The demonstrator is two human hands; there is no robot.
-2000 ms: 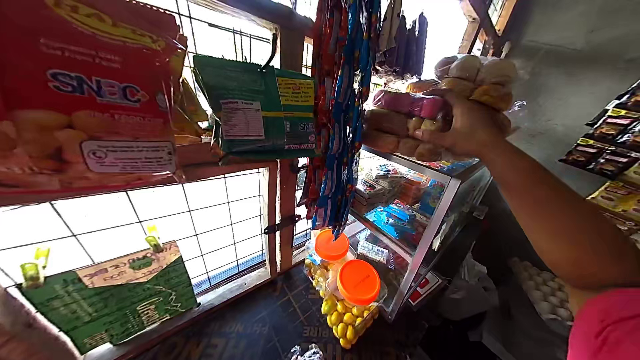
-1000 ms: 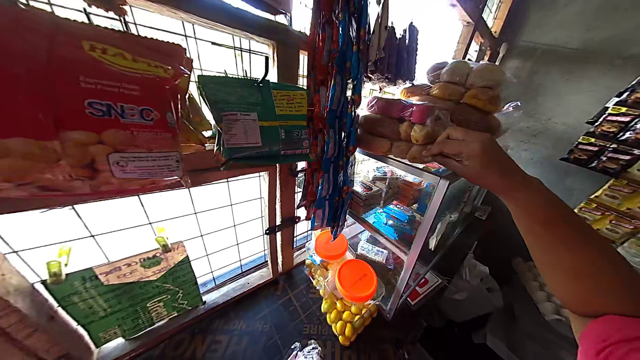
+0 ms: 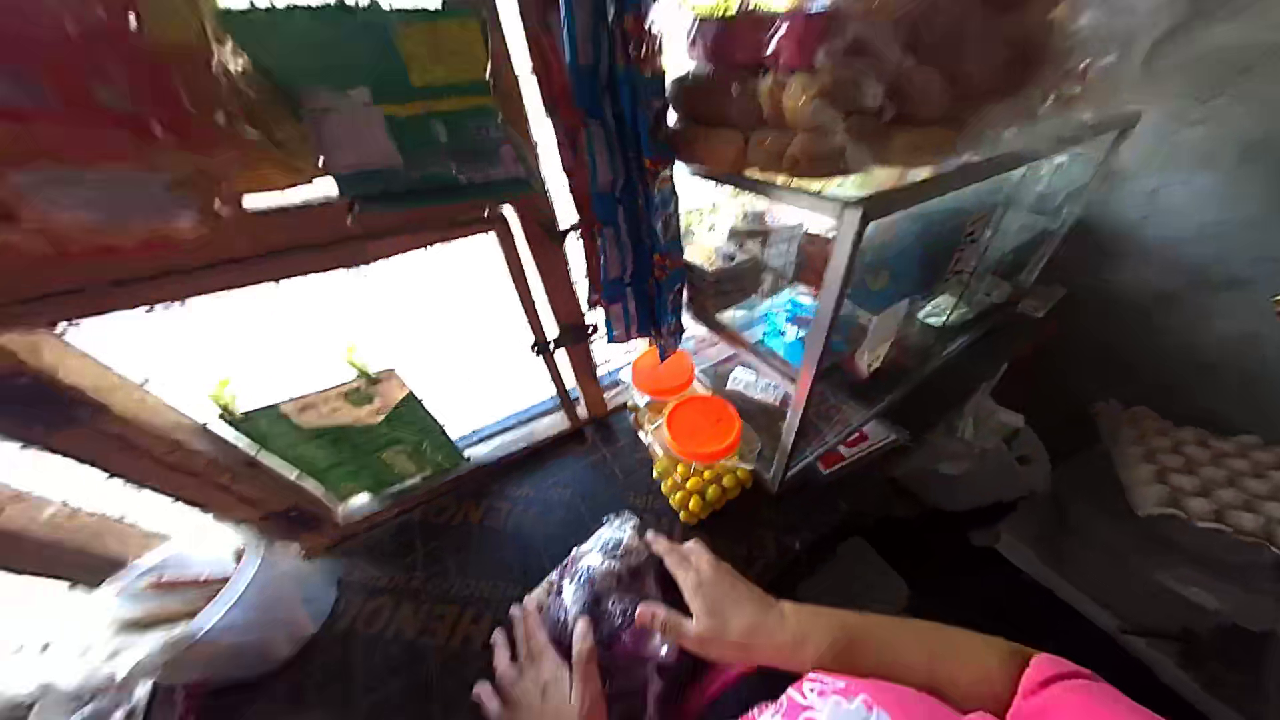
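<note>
A clear plastic bag with dark purple contents (image 3: 610,590) lies on the dark counter near its front edge. My left hand (image 3: 545,665) rests at the bag's lower left side with its fingers spread. From the right, my right hand (image 3: 715,605) touches the bag's upper right side, its thumb and fingers apart. Neither hand is plainly closed on the bag. Just beyond stand two plastic jars with orange lids (image 3: 703,428), the nearer holding yellow round items. Bagged bread buns (image 3: 800,110) are stacked on the glass display case (image 3: 825,340).
A translucent plastic tub (image 3: 250,610) stands at the left. Blue sachet strips (image 3: 635,180) hang above the jars. A green packet (image 3: 350,430) is clipped at the barred window. Trays of eggs (image 3: 1200,470) sit at the right, near a pale plastic bag (image 3: 975,460).
My right hand has left the bagged buns on the display case and come down to the purple bag. My left hand is now at that bag too. The view has tilted down.
</note>
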